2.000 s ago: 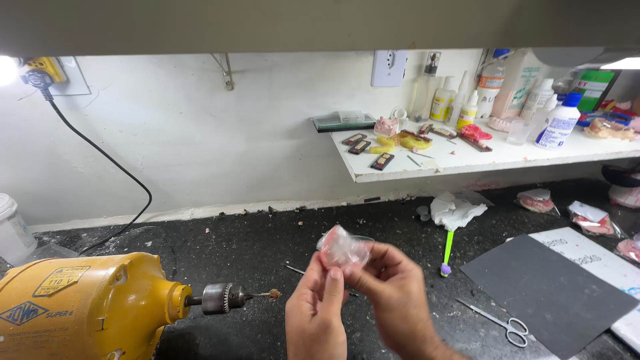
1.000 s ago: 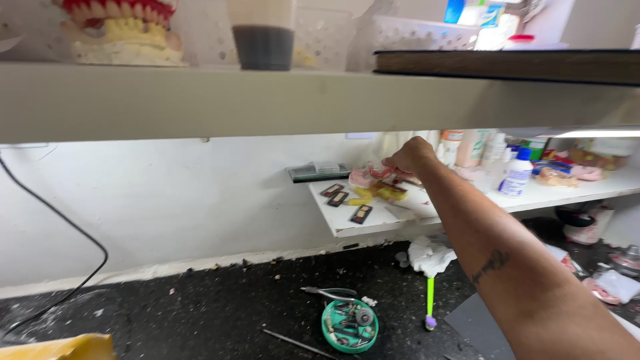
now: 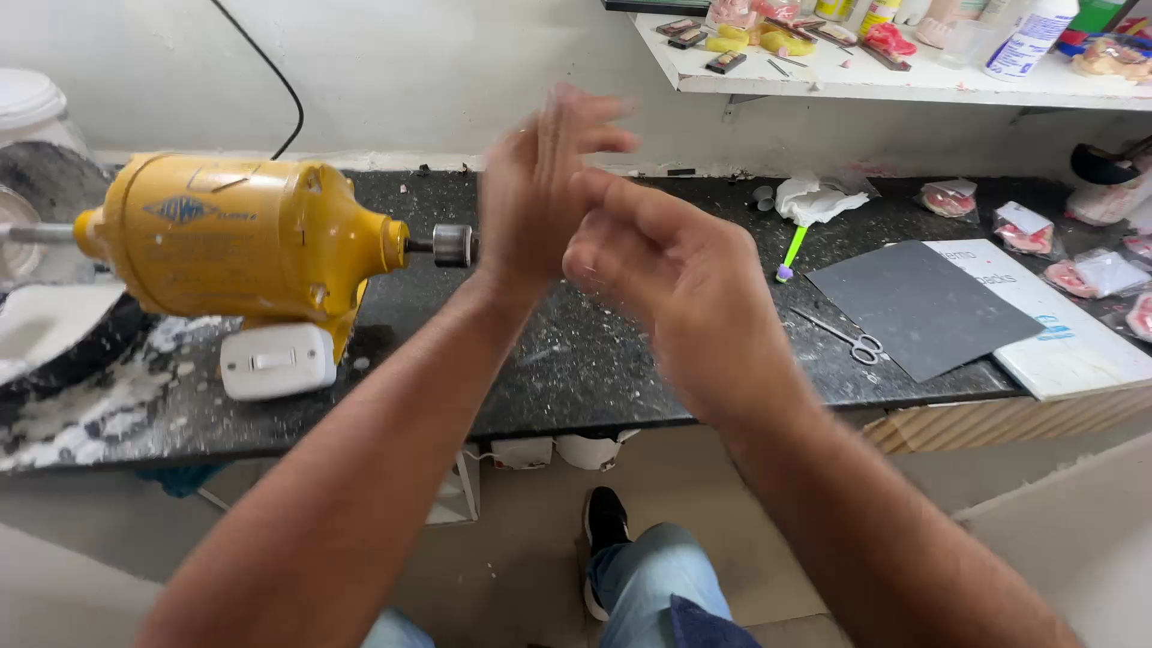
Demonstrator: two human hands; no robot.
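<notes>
My left hand [image 3: 540, 193] is raised above the black speckled countertop [image 3: 576, 360], fingers pointing up, blurred by motion. Close against it on the right is my right hand [image 3: 675, 252], its fingers bent toward the left palm. I see no object in either hand, though the blur and overlap hide part of the palms. Just left of my left wrist is the chuck [image 3: 453, 246] of a yellow bench motor [image 3: 234, 238]. Scissors [image 3: 844, 336] and a green-handled brush [image 3: 792, 253] lie right of my hands.
A white switch box [image 3: 277, 361] sits before the motor. A dark grey sheet [image 3: 927, 306] overlaps a white board [image 3: 1080, 351] at the right, beside bagged pink dental pieces [image 3: 1026, 227]. The white shelf [image 3: 810, 85] holds bottles, small cases and dental models.
My right hand, over the shelf a second ago, is back beside my left hand. The clear-wrapped pink piece held two seconds ago is no longer seen in my hands. The view has tilted down.
</notes>
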